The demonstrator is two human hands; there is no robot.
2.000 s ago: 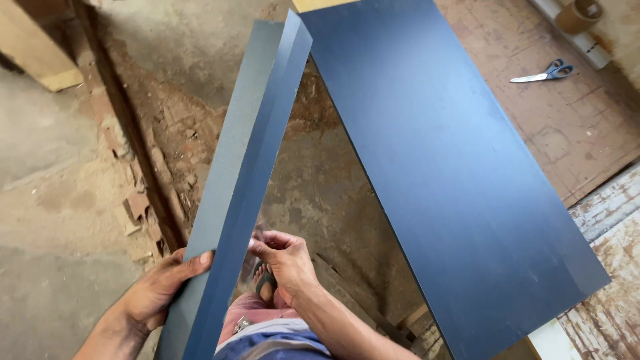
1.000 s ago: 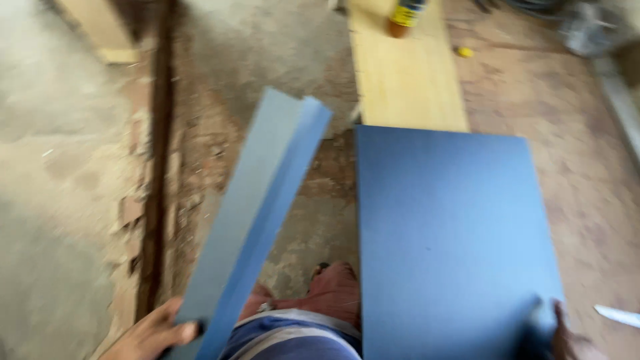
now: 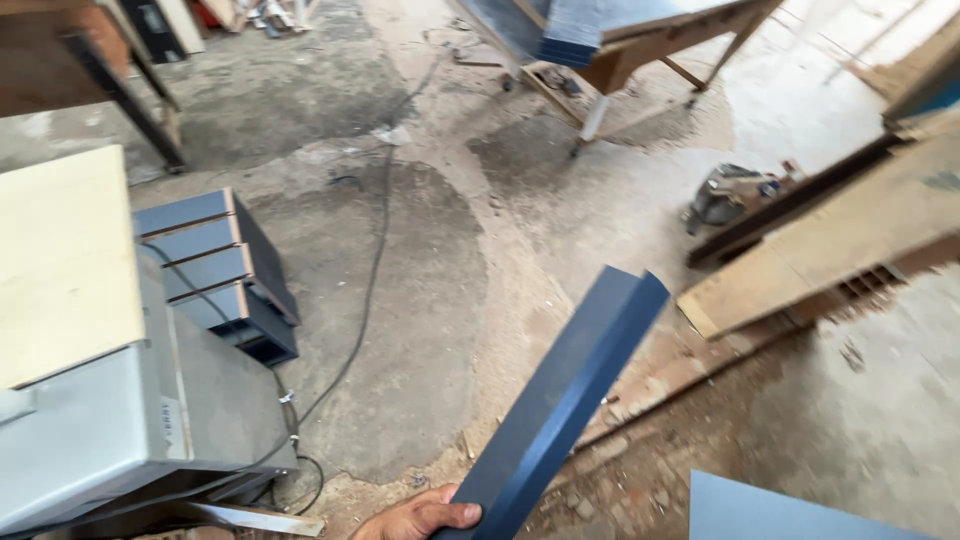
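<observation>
My left hand [image 3: 421, 516] grips the near end of a long dark blue angled profile [image 3: 551, 405] at the bottom centre, thumb over its face. From there the profile slants up and to the right, above the floor. My right hand is out of the frame. At the bottom right shows a corner of a flat blue panel [image 3: 765, 510].
A grey machine cabinet [image 3: 82, 442] with a cream board [image 3: 67, 262] stands at left, beside stacked blue boxes [image 3: 217, 262]. A cable [image 3: 375, 285] crosses the floor. A worktable [image 3: 645, 52] with blue panels stands ahead; long boards [image 3: 832, 232] lie at right.
The view has swung far round to the workshop floor. My left hand keeps hold of the profile. My right hand, near the profile and then at the blue panel, has gone out of view.
</observation>
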